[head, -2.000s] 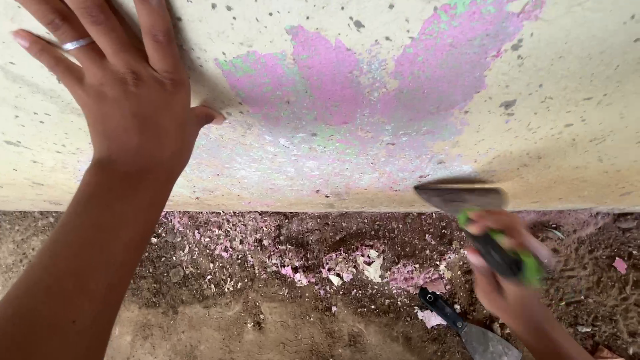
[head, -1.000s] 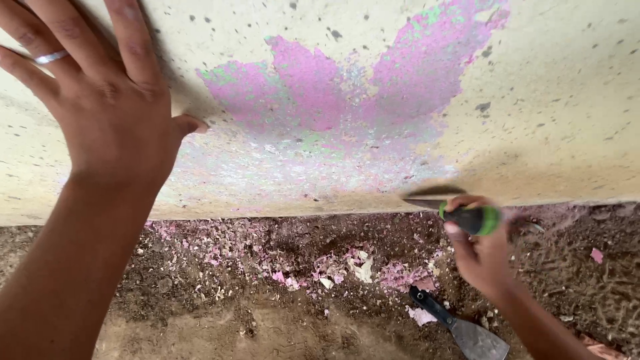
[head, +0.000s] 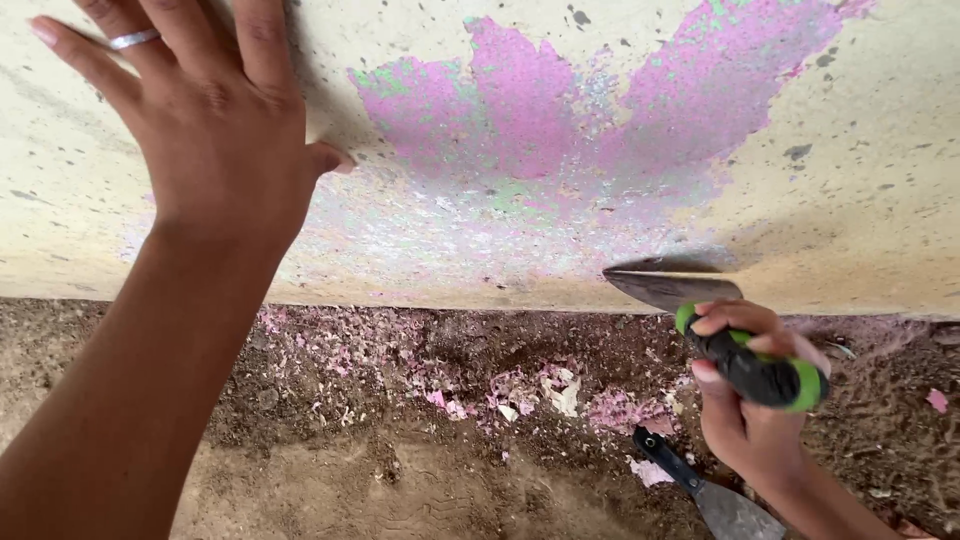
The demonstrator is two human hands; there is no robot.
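My left hand (head: pixel 221 127), with a ring on one finger, lies flat against the cream painted wall (head: pixel 885 172), fingers spread. A patch of exposed pink and green paint (head: pixel 525 112) shows to its right. In my right hand (head: pixel 757 390) is a pointing trowel (head: pixel 667 289), gripped by its black and green handle. The trowel's tip is at the lower wall, just under the scraped patch, and its blade is tilted. On the dirt below the right hand lies a putty knife (head: pixel 694 484) with a black handle and a grey metal blade, partly cut off by the frame's bottom edge.
Brown soil (head: pixel 360 487) runs along the foot of the wall. Pink and cream paint flakes (head: pixel 562 394) are scattered over it near the wall, thickest in the middle. One pink chip (head: pixel 937 400) lies at the far right.
My right hand has moved the trowel along the lower wall and turned its blade. The left hand stays pressed on the wall, and the putty knife lies in the same place.
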